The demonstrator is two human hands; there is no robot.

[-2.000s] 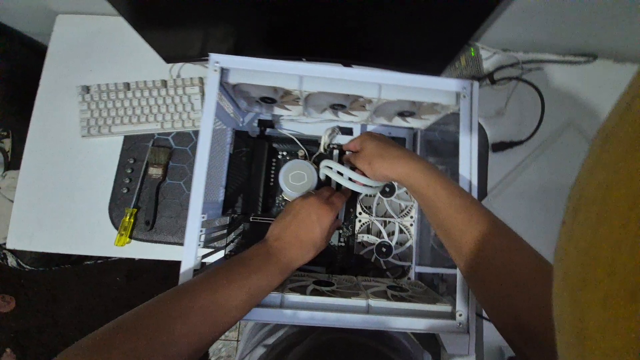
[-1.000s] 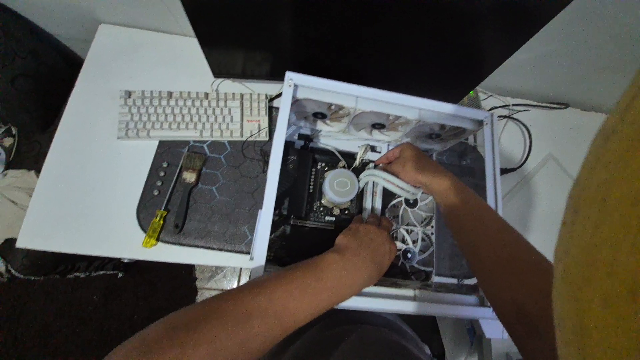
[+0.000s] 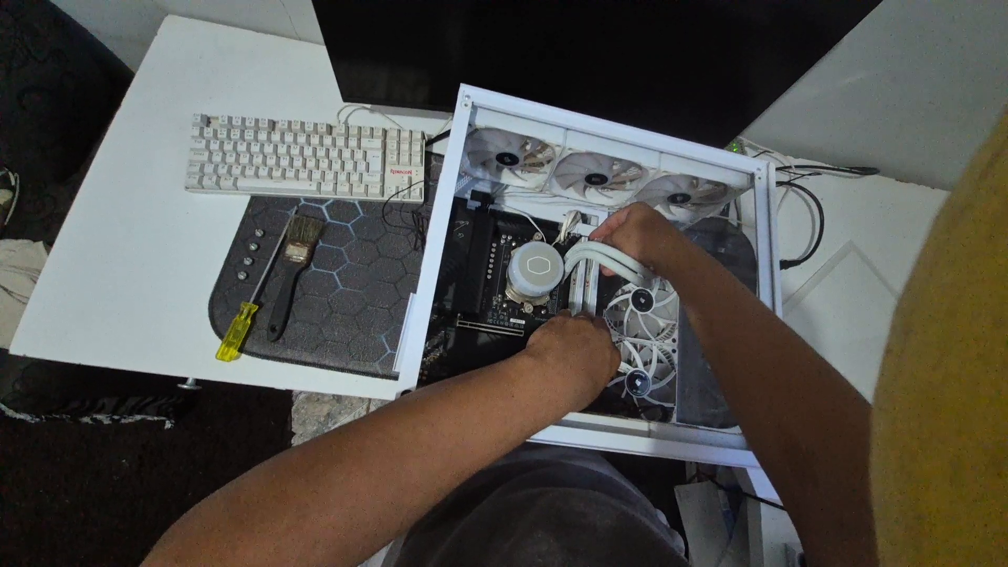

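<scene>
A white computer case (image 3: 622, 126) lies open on its side with the motherboard (image 3: 504, 276) facing up. My left hand (image 3: 579, 354) is at the lower end of the white memory modules (image 3: 581, 287). At their upper end is my right hand (image 3: 634, 232), beside the white cooler tubes (image 3: 610, 256). The fingertips of both hands are partly hidden, so their grip cannot be made out. The round cooler pump (image 3: 535, 270) sits left of the modules. White fans (image 3: 596, 178) line the case's far side, and more fans (image 3: 642, 301) lie right of the modules.
Left of the case, a paintbrush (image 3: 291, 272) and a yellow-handled screwdriver (image 3: 236, 331) lie on a hexagon-patterned mat (image 3: 339, 315) near several small screws (image 3: 242, 276). A white keyboard (image 3: 303, 157) stands above the mat. A dark monitor (image 3: 567, 63) is behind the case; cables (image 3: 819, 213) run at the right.
Both hands stay at the two ends of the memory modules. The view has shifted since two seconds ago; nothing else has plainly changed.
</scene>
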